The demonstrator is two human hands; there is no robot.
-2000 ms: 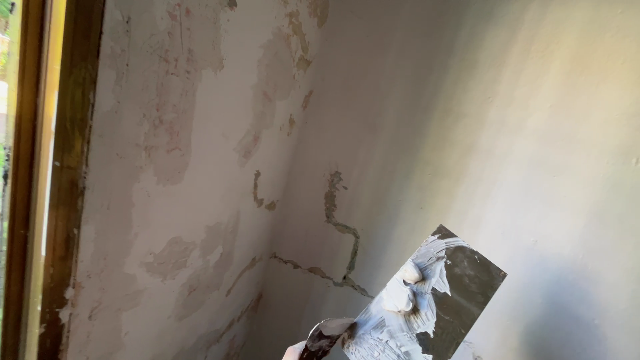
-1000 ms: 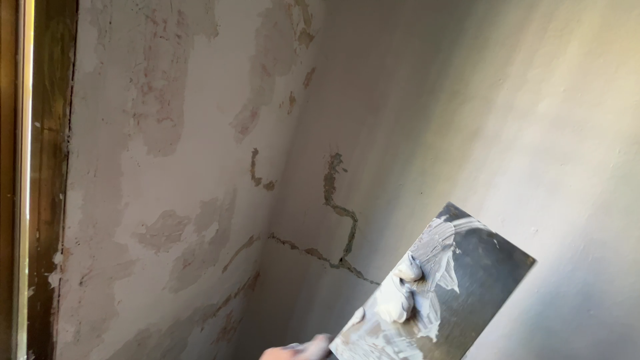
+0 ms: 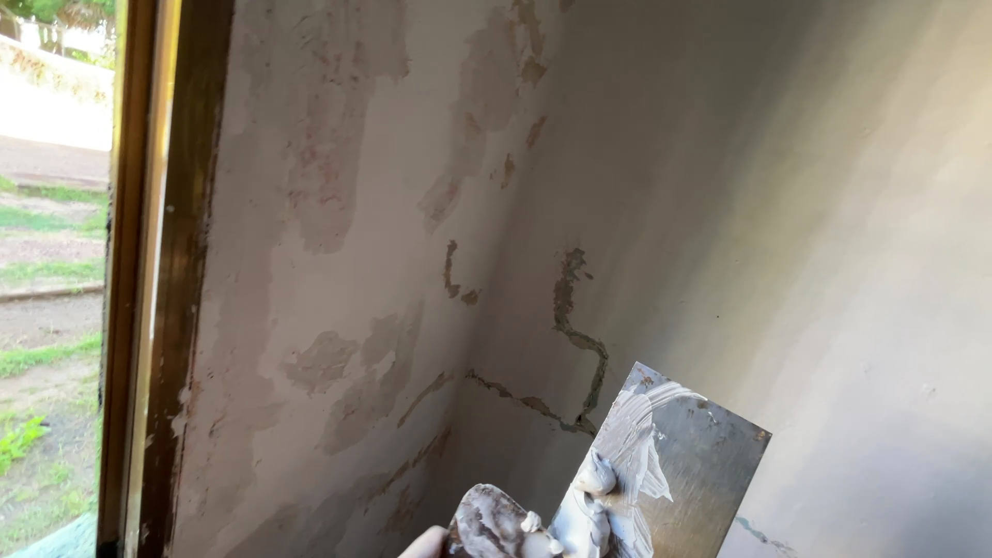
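At the bottom edge a small part of my left hand [image 3: 428, 544] shows, its finger against a rounded, putty-smeared tool part [image 3: 496, 523]; most of the hand lies below the view. Just right of it, a wide rectangular steel blade [image 3: 701, 465] tilts up to the right, its left side coated in white putty with a thick lump [image 3: 595, 474]. Its lower end is cut off, so how it is held is hidden. My right hand is out of view. Behind the blade, a branching crack [image 3: 601, 372] runs through the wall plaster.
Two walls meet at a corner. The left wall [image 3: 256, 325] carries patchy filler and chipped spots; a short crack [image 3: 763, 535] shows on the right wall. A brown frame [image 3: 190, 232] borders an opening at far left, with grass [image 3: 50, 353] and soil outside.
The steel blade has moved lower against the crack since one second ago. The smeared tool part now shows more fully beside it. The view has swung left, showing more of the opening.
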